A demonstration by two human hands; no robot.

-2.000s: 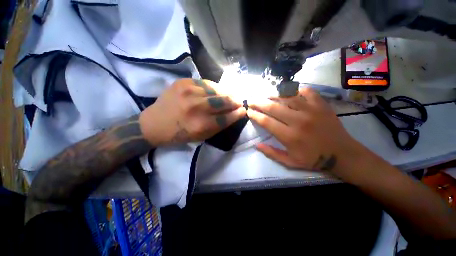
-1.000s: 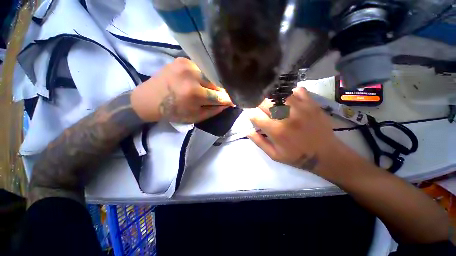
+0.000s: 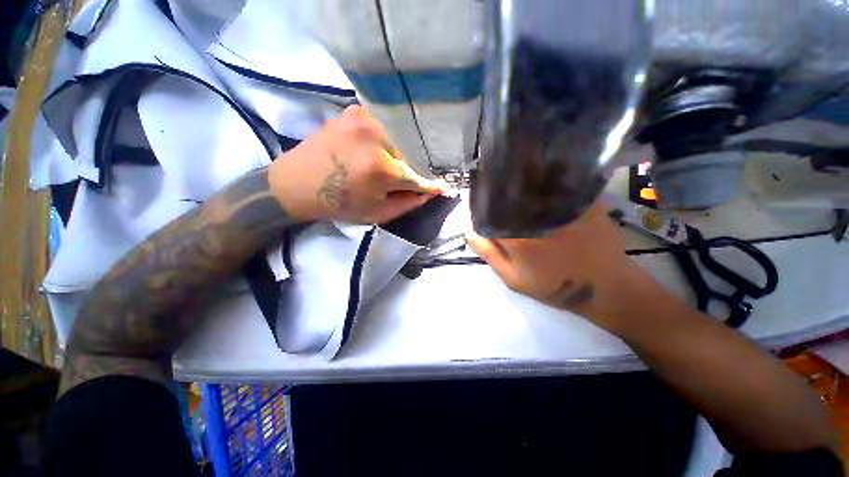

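Note:
My left hand [image 3: 349,177] pinches the edge of a black fabric piece [image 3: 421,220] between thumb and fingers, just left of the needle area. White garment panels [image 3: 191,121] with black seam edging spread left of and under my left forearm. My right hand [image 3: 549,261] lies right of the needle area; its fingers are mostly hidden behind the sewing machine head [image 3: 563,102], so its hold cannot be told. The needle and presser foot are also hidden. Thin dark strips lie on the white cloth between my hands.
Scissors [image 3: 731,270] with black handles lie right of my right hand. A phone [image 3: 642,183] is mostly hidden behind the machine. The white table's front edge [image 3: 419,371] runs below my hands. A blue basket [image 3: 247,424] is below it at left, an orange pile [image 3: 815,377] at lower right.
The view has shifted, and the machine head now covers the needle area and my right fingers. My left hand has closed to a pinch on the black piece. Less of the phone shows.

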